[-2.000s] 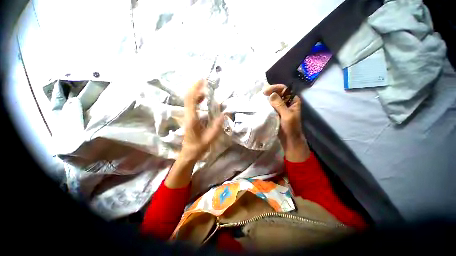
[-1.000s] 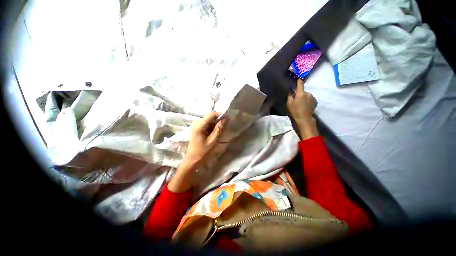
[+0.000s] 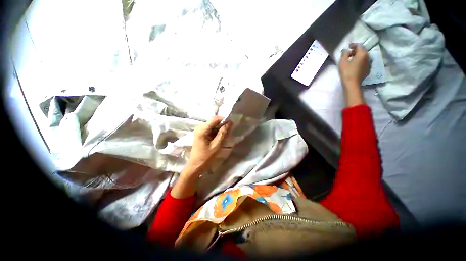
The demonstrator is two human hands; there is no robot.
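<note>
The off-white jacket (image 3: 173, 137) lies crumpled over the table and lap, with small dark buttons at the left. My left hand (image 3: 208, 142) is closed on a flat, stiff, greyish piece of it, like a cuff (image 3: 250, 104), which points up and right. My right hand (image 3: 355, 63) is over the pale booklet (image 3: 377, 69) on the right-hand surface, fingers curled with the fingertips together; whether it holds anything cannot be told. No snips can be made out.
A smartphone (image 3: 309, 62) with a mostly white screen lies on the dark strip beside the white table. A crumpled pale green-grey garment (image 3: 409, 56) lies at the upper right, partly over the booklet. Grey cloth (image 3: 424, 148) covers the right-hand surface.
My right hand has moved from the jacket to the phone, then up and right to the booklet. The phone screen turned from pink and blue to white. My left hand has gripped the greyish piece.
</note>
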